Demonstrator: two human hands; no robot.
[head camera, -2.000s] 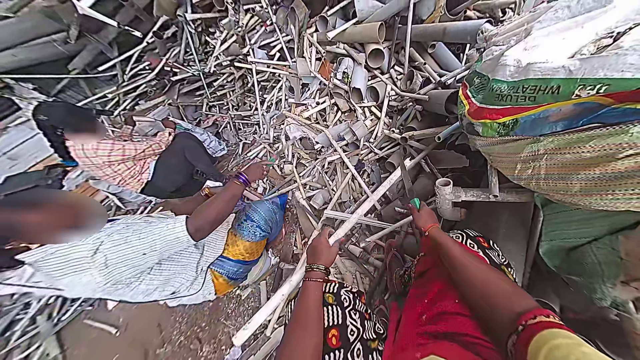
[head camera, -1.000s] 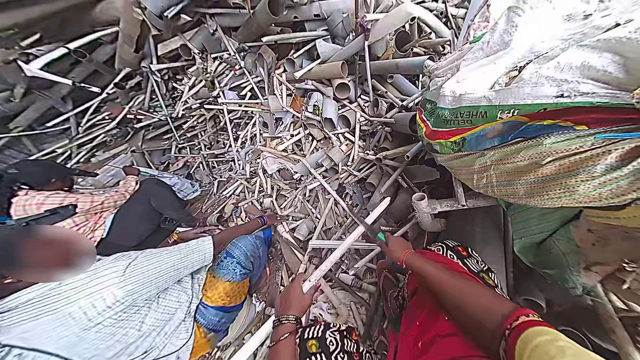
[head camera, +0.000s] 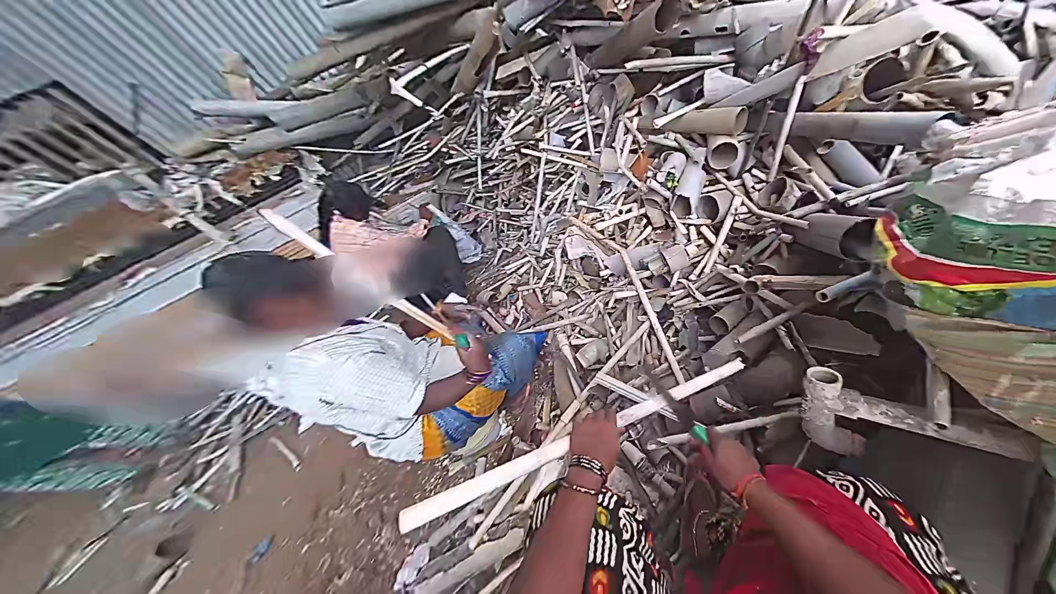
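Note:
My left hand (head camera: 595, 440), with dark bangles at the wrist, is closed around a long whitish plastic pipe (head camera: 487, 487) that slants from lower left to upper right. My right hand (head camera: 724, 460), with a red thread at the wrist, grips the green handle (head camera: 700, 433) of a bladed tool, perhaps a knife. Its dark blade (head camera: 670, 396) points up and left, close to the pipe's upper end; whether they touch is unclear. Both hands are above my lap, over patterned black and red cloth.
A large heap of scrap pipes (head camera: 610, 223) spreads ahead. Printed woven sacks (head camera: 973, 272) bulge at the right, above a grey pipe fitting (head camera: 822, 396). At the left a co-worker in a white shirt (head camera: 363, 379) holds a long strip and a green-handled tool; another person sits beyond.
The view has swung left, showing more of the ground and a corrugated sheet. The co-worker's hand, earlier low at the heap, is now raised with a long strip. My left hand still holds the pipe.

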